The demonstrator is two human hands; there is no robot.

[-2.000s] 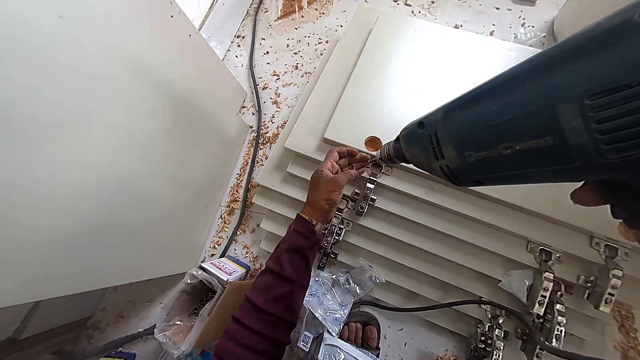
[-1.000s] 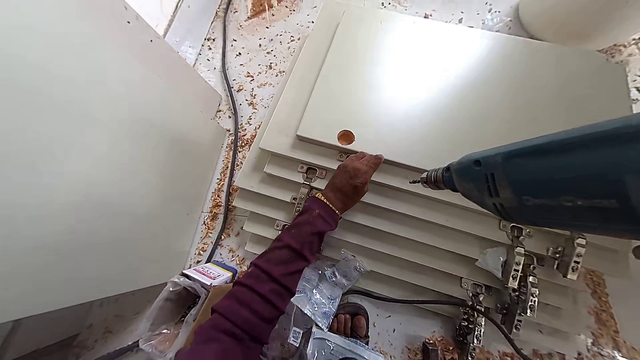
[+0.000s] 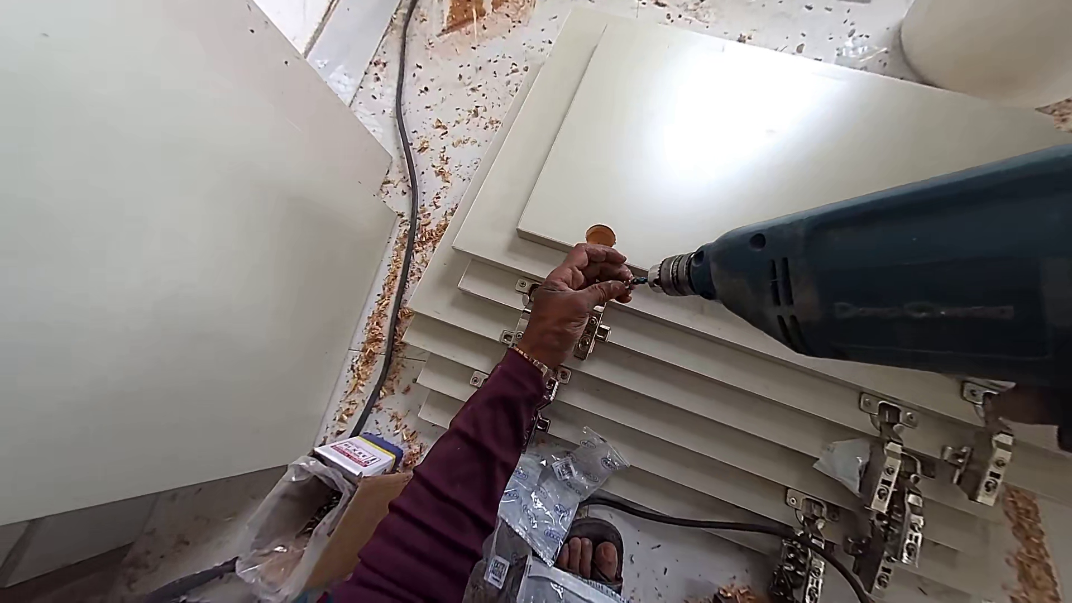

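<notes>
My left hand (image 3: 582, 297) has its fingertips pinched at the bit tip of a dark blue power drill (image 3: 879, 268); a screw there is too small to tell clearly. The drill lies level, its chuck pointing left. My right hand (image 3: 1026, 406) is mostly hidden behind the drill body at the right edge, gripping it. Beneath is a stack of white cabinet panels (image 3: 653, 167), stepped at the near edge. The top panel has a round hinge hole (image 3: 600, 235) just beyond my left fingers. A metal cabinet hinge (image 3: 591, 335) shows below my left hand.
More hinges (image 3: 888, 477) hang from panel edges at the lower right. A large white panel (image 3: 167, 251) fills the left. A black cable (image 3: 408, 151) crosses floor littered with wood shavings. An open cardboard box (image 3: 360, 519), plastic packets (image 3: 553, 494) and a sandalled foot (image 3: 590, 557) are near the bottom.
My left hand has lifted from the panel's edge, where it was a second ago, and its fingers now meet the drill's bit. The drill and the hand have come together.
</notes>
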